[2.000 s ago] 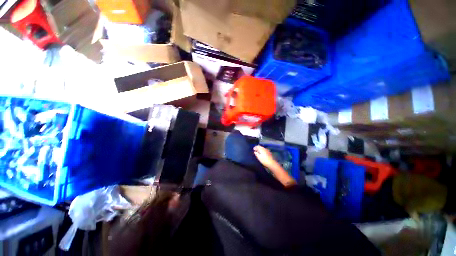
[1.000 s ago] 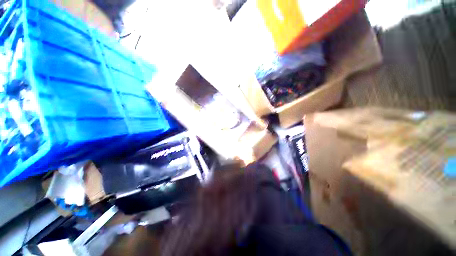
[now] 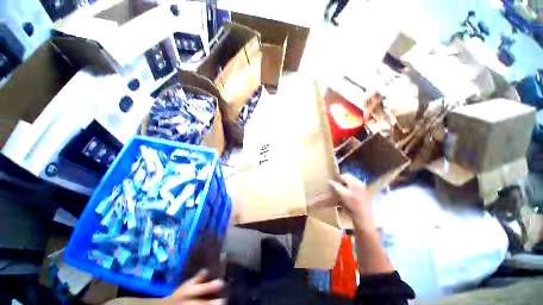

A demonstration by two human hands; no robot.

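Observation:
A large brown carton [image 3: 271,193] with dark printing lies in front of me, its lower end open and a flap [image 3: 318,243] hanging down. My right hand [image 3: 351,193] grips the carton's right edge. My left hand [image 3: 199,290] is low at the bottom edge, partly cut off and blurred, beside the near corner of a blue crate [image 3: 205,205]. Whether it holds anything cannot be told. The crate is filled with small pale-blue and white packs [image 3: 146,205].
An open carton of small dark packs [image 3: 181,116] stands behind the crate. White product boxes [image 3: 98,128] are at left. A smaller open carton [image 3: 375,158], a red item [image 3: 344,119], a closed carton [image 3: 491,134] and a white plastic bag [image 3: 440,238] are at right.
The view has swung to another part of the room. The carton is now in front of me with my right hand on it, and my left hand shows at the bottom.

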